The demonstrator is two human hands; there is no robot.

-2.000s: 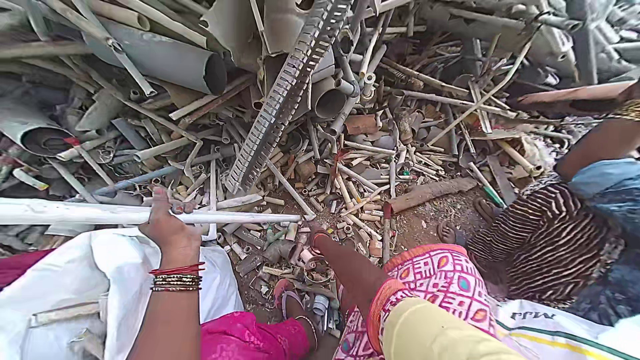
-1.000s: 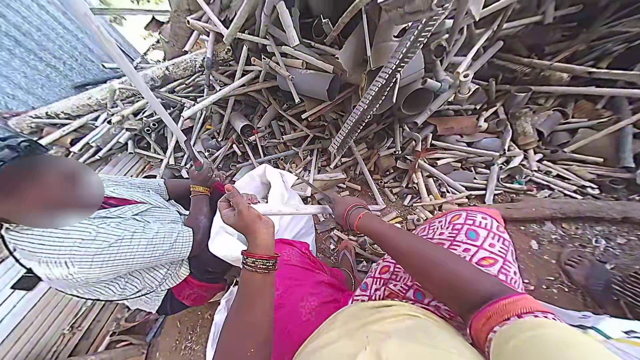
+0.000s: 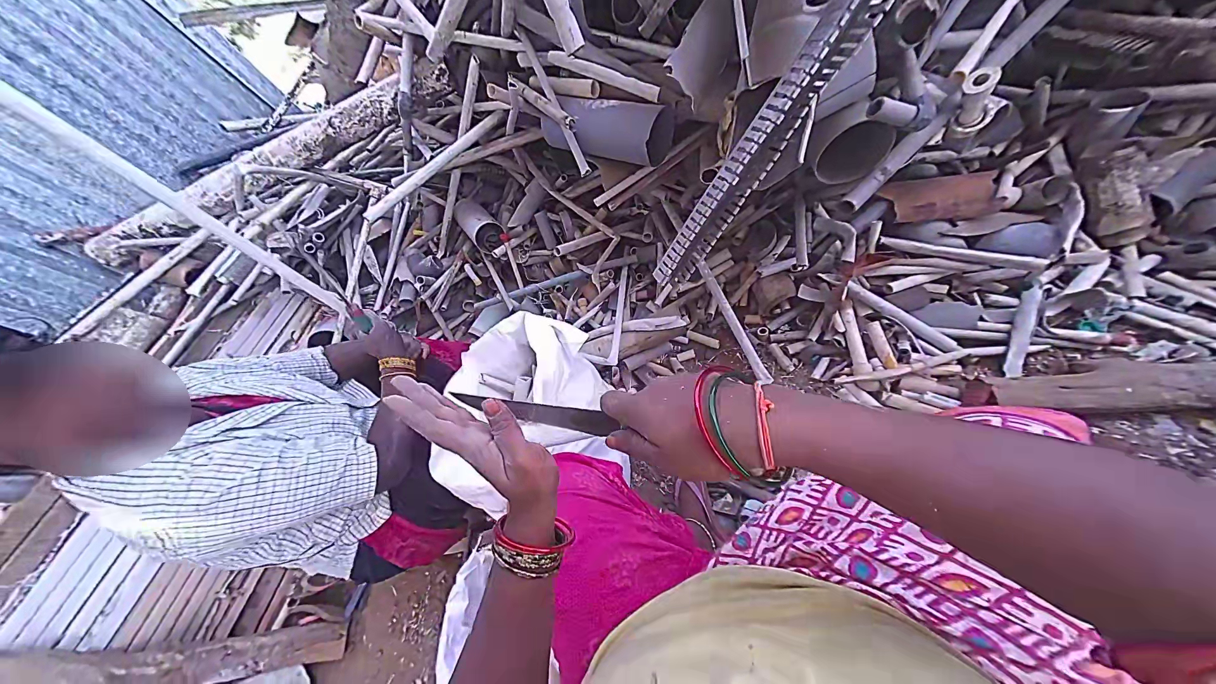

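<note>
My right hand (image 3: 665, 425) is closed around the handle end of a long dark blade (image 3: 546, 414), which points left. My left hand (image 3: 489, 451) is open with its fingers spread, close to the blade's tip and holding nothing. Behind both hands lies a white sack (image 3: 537, 356) with pale pipe pieces in its mouth. Pink cloth (image 3: 608, 560) covers the lap below.
At the left, a co-worker in a checked shirt (image 3: 275, 456) holds a long pale pipe (image 3: 180, 204). A heap of plastic pipes (image 3: 608, 128) rises ahead, with a slotted strip (image 3: 760, 142) leaning across it. Corrugated sheet (image 3: 104, 142) stands far left; planks (image 3: 142, 598) lie lower left.
The pale pipe in my left hand one second ago is no longer there, and that hand has opened. The view has swung left since two seconds ago, bringing in the co-worker.
</note>
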